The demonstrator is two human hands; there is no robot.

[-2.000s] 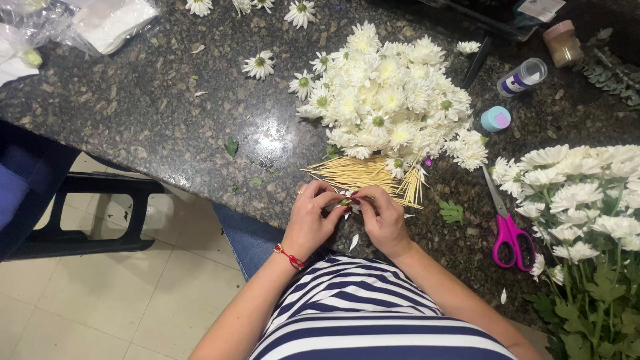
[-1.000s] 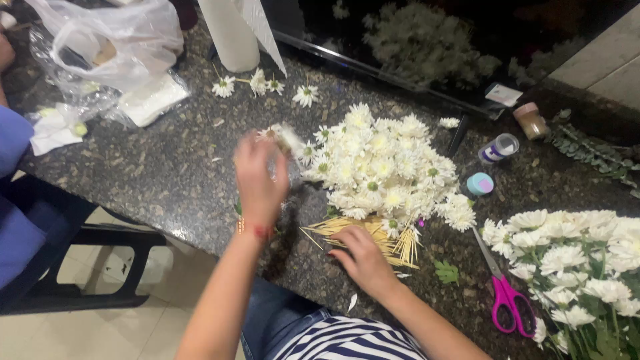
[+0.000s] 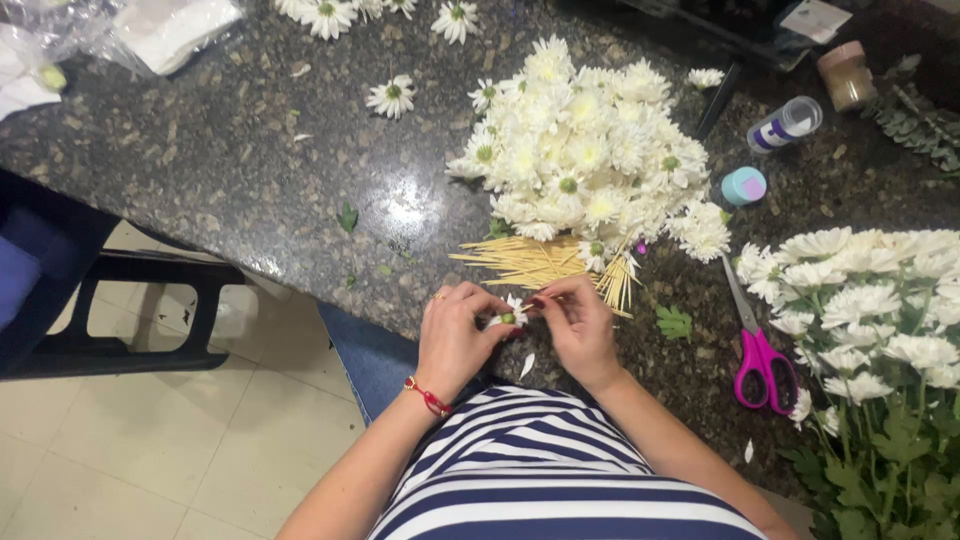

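Between thumb and fingers, my left hand (image 3: 459, 334) holds a white chrysanthemum head (image 3: 508, 317), its green base showing. My right hand (image 3: 581, 326) pinches a wooden toothpick (image 3: 532, 304) against that flower; how far its tip goes in is hidden by the fingers. Just beyond both hands lies a spread of wooden toothpicks (image 3: 517, 259) on the granite counter. A large heap of white chrysanthemum heads (image 3: 585, 150) rests behind the toothpicks. Pink-handled scissors (image 3: 761, 367) lie partly spread to the right of my right hand.
Stemmed white chrysanthemums (image 3: 862, 322) fill the right side. A clear container (image 3: 786, 124), a teal lid (image 3: 744, 186) and a pink-lidded jar (image 3: 847, 75) stand at back right. Plastic packaging (image 3: 169, 30) lies far left, above a black stool (image 3: 142, 315). Loose flower heads (image 3: 392, 97) dot the granite counter (image 3: 247, 150).
A second ago my left hand was over the counter left of the heap and my right hand touched the toothpicks. Both are now together near the counter's edge, with a flower and a toothpick.
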